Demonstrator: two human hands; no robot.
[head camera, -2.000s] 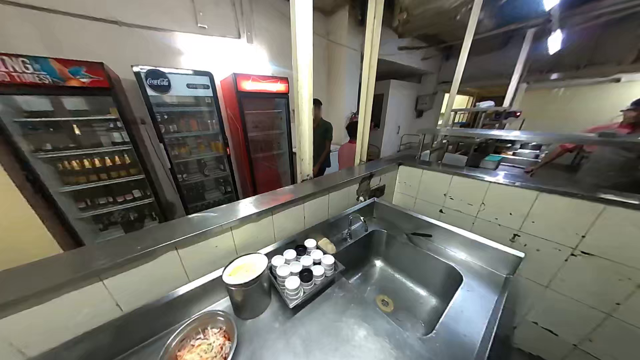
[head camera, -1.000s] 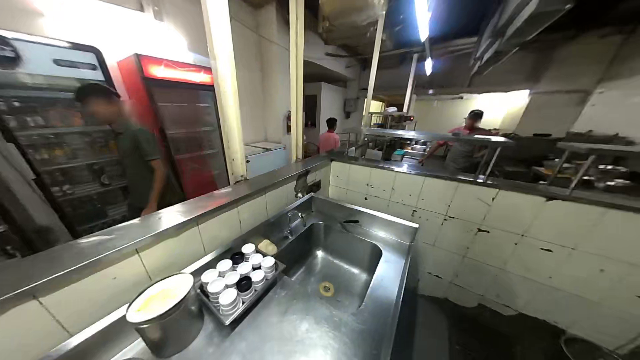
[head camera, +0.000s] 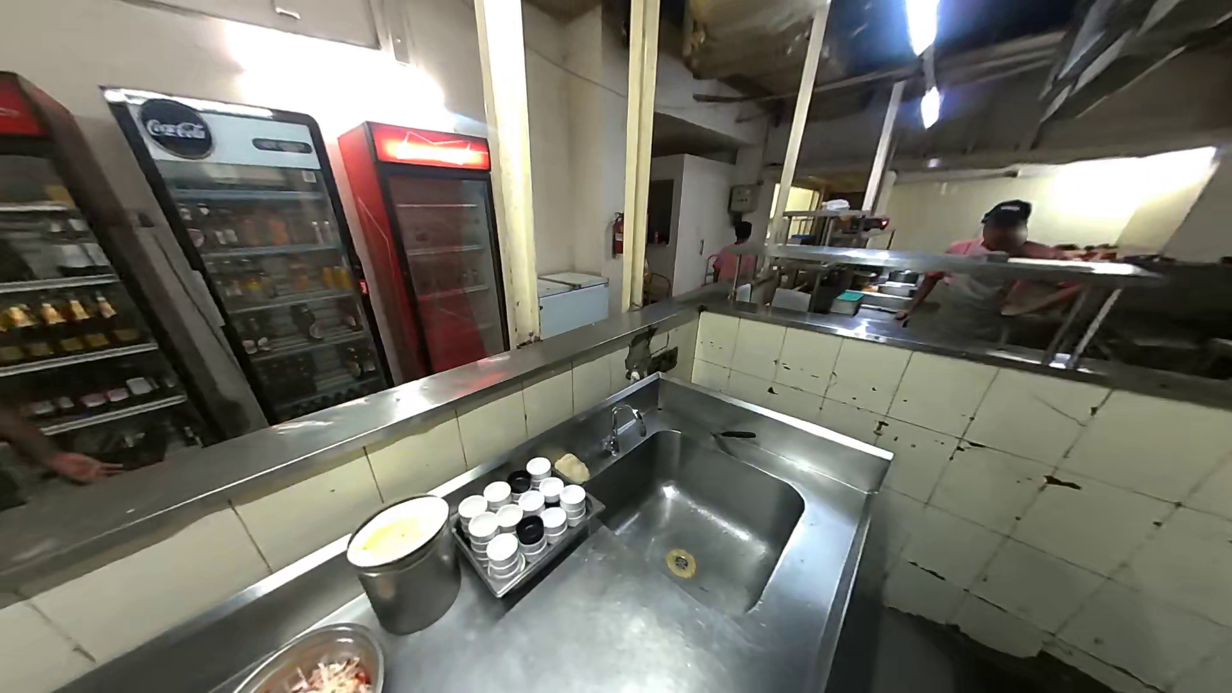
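Note:
Neither of my hands is in view. A steel counter (head camera: 616, 635) lies in front of me, with a sink basin (head camera: 712, 520) sunk into its right part and a curved faucet (head camera: 626, 428) behind it. Left of the basin, a metal tray (head camera: 553, 575) holds several small containers with white or black lids (head camera: 529, 529). Beside the tray stands a steel pot (head camera: 409, 577) with pale yellow contents. At the lower left edge, a steel bowl (head camera: 368, 637) of chopped food is partly cut off. A black-handled utensil (head camera: 737, 434) rests at the sink's back rim.
A tiled half wall (head camera: 404, 448) with a steel ledge (head camera: 452, 375) runs behind the counter. Beyond it stand drinks refrigerators (head camera: 260, 241). Another person's hand (head camera: 87, 468) shows at far left. A person in a cap (head camera: 1001, 260) stands behind the right ledge, another person (head camera: 739, 252) farther back.
The view has swung right, then partly back left. The person who was passing before the refrigerators is now out of view except for an arm and hand at the far left edge.

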